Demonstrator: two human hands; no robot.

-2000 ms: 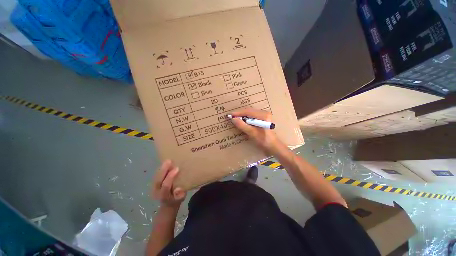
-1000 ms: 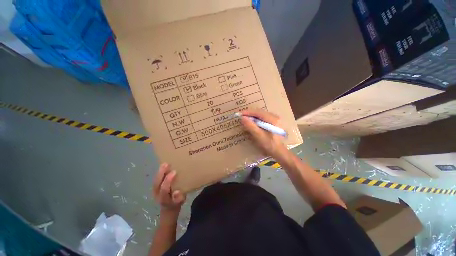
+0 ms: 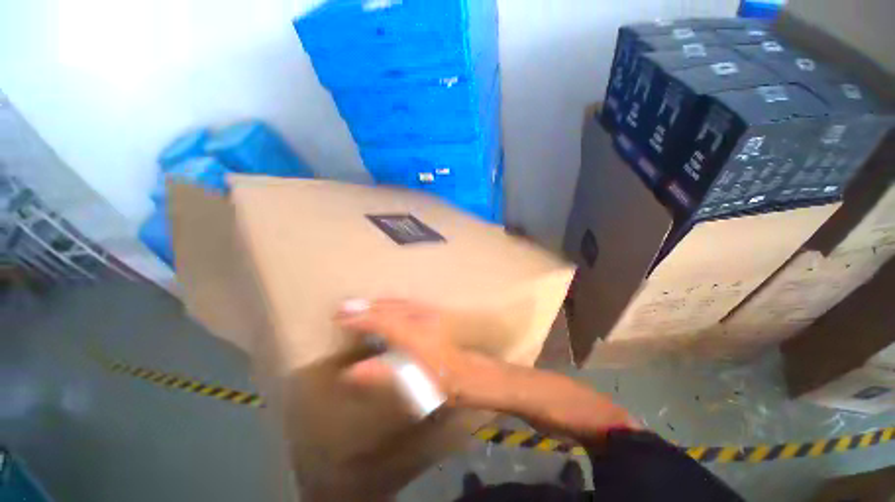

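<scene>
A brown shipping carton (image 3: 324, 235) is held up in front of me, tilted and blurred. A dark square print shows on its upper face, and a flap sticks out at the left. My right hand (image 3: 417, 358) is over the carton's near side, its fingers around the marker pen (image 3: 414, 384), which has a white barrel and a dark end. My left hand is not visible. The marking panel is not visible.
An open carton (image 3: 746, 255) at the right holds rows of black product boxes (image 3: 726, 118). Blue wrapped stacks (image 3: 422, 98) stand by the wall. Yellow-and-black tape (image 3: 785, 449) crosses the grey floor. Another carton (image 3: 844, 363) is at the right edge.
The view has lifted toward the wall. The carton has been turned and raised, so a dark print shows instead of the panel. My right hand has left the panel. My left hand has gone out of sight.
</scene>
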